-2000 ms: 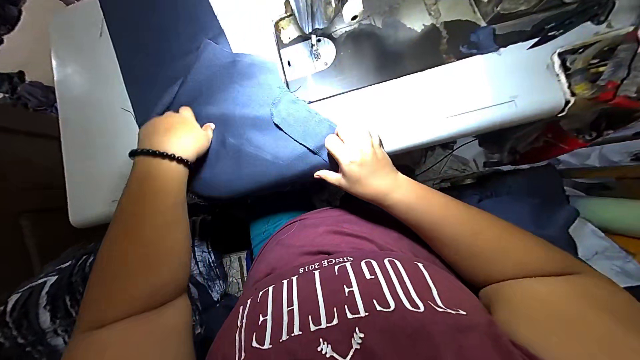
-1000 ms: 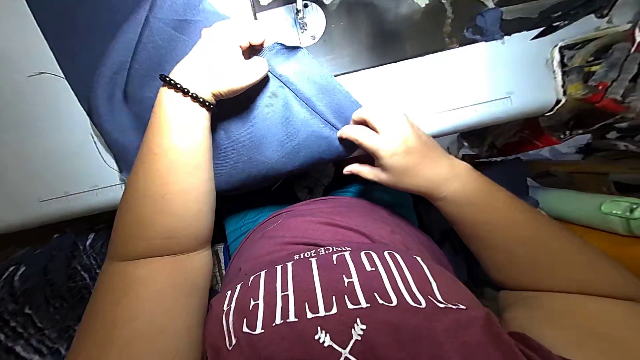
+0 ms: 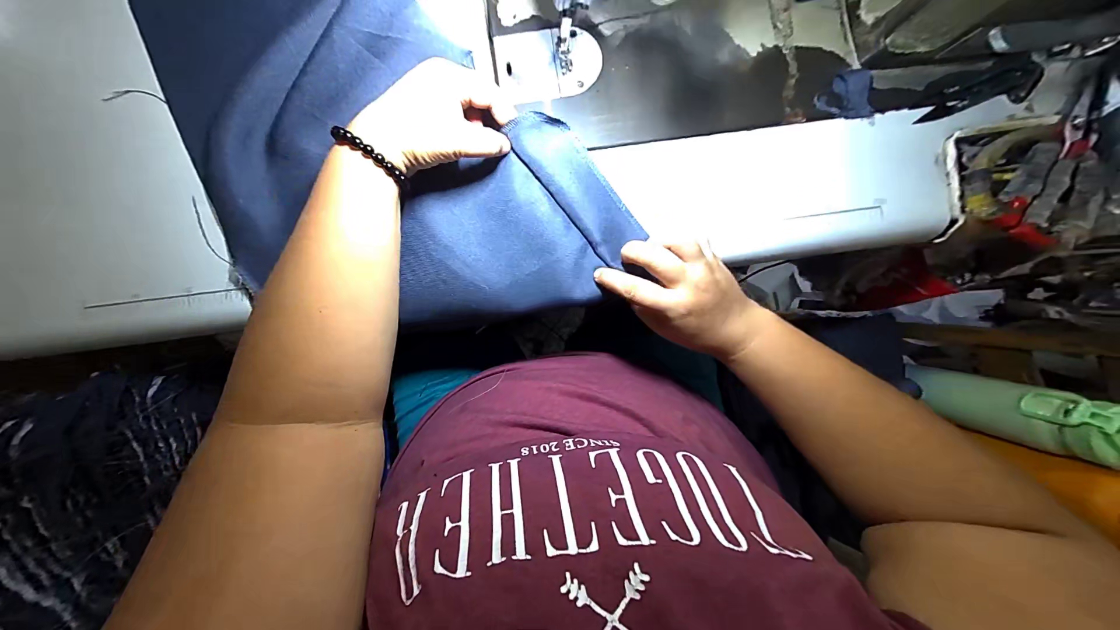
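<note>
Navy blue fabric (image 3: 490, 236) lies over the sewing machine table (image 3: 779, 184) and hangs at its front edge. A folded strip (image 3: 569, 179) runs along the fabric's right side. My left hand (image 3: 437, 114), with a black bead bracelet (image 3: 369, 156) at the wrist, pinches the upper end of that fold between thumb and fingers. My right hand (image 3: 687, 289) grips the fold's lower end near the table edge. Just above and right of my left hand is the sewing machine's presser foot (image 3: 565, 52), over its metal needle plate (image 3: 582, 74); no cloth lies under the foot.
Loose threads (image 3: 206, 232) lie on the table at left. A navy scrap (image 3: 850, 90) rests on the dark machine bed. Cloth scraps (image 3: 1041, 184) crowd the far right, above a pale green bottle-like object (image 3: 1015, 407). Dark, frayed cloth (image 3: 96, 490) is at lower left.
My left hand has moved from the fabric's left part up and right to the fold. The fabric's right edge now shows as a long folded strip. My right hand stays at its lower end.
</note>
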